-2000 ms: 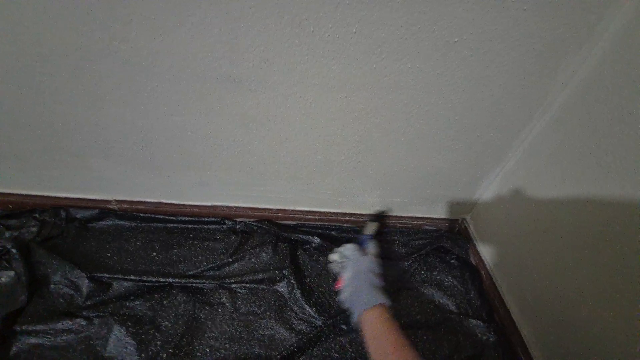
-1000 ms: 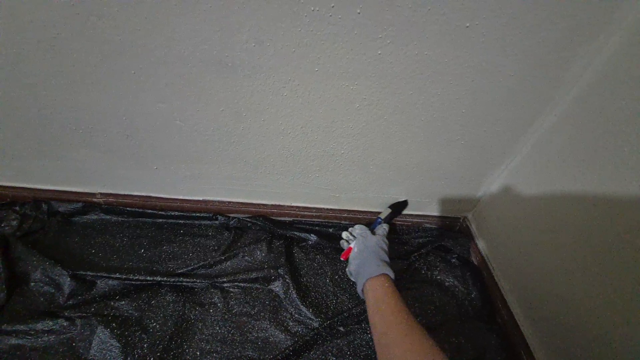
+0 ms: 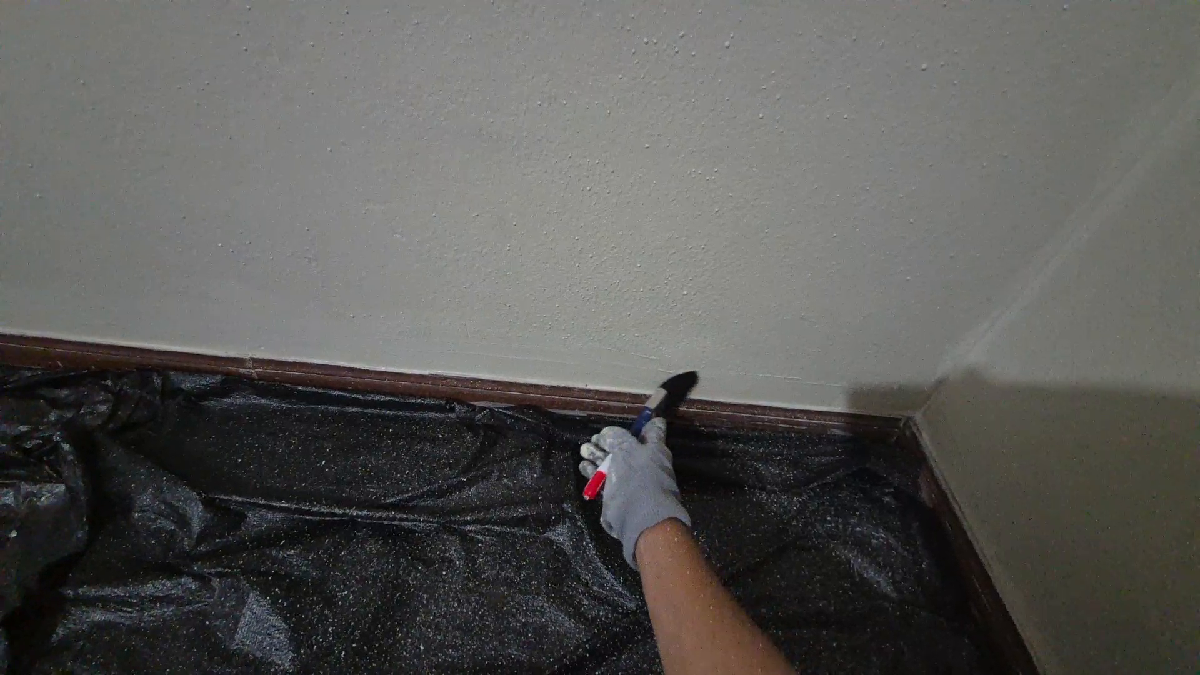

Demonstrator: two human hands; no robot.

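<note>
My right hand [image 3: 642,478], in a light grey work glove, is shut on a paintbrush [image 3: 653,403] just above the floor covering. The brush has a blue, white and red handle, a pale metal ferrule and dark bristles. Its bristles point up and to the right, at the foot of the light grey wall [image 3: 562,206], just above the dark brown wooden baseboard [image 3: 375,380]. Whether the bristle tips touch the wall, I cannot tell. My left hand is out of view.
Wrinkled black plastic sheeting [image 3: 375,581], speckled with pale spots, covers the floor up to the baseboard. To the right, a second wall [image 3: 1097,487] meets the first at a corner, with its own brown baseboard [image 3: 975,562]. A shadow lies across that corner.
My right hand with the brush has shifted left along the baseboard, away from the corner. It keeps its hold on the brush handle.
</note>
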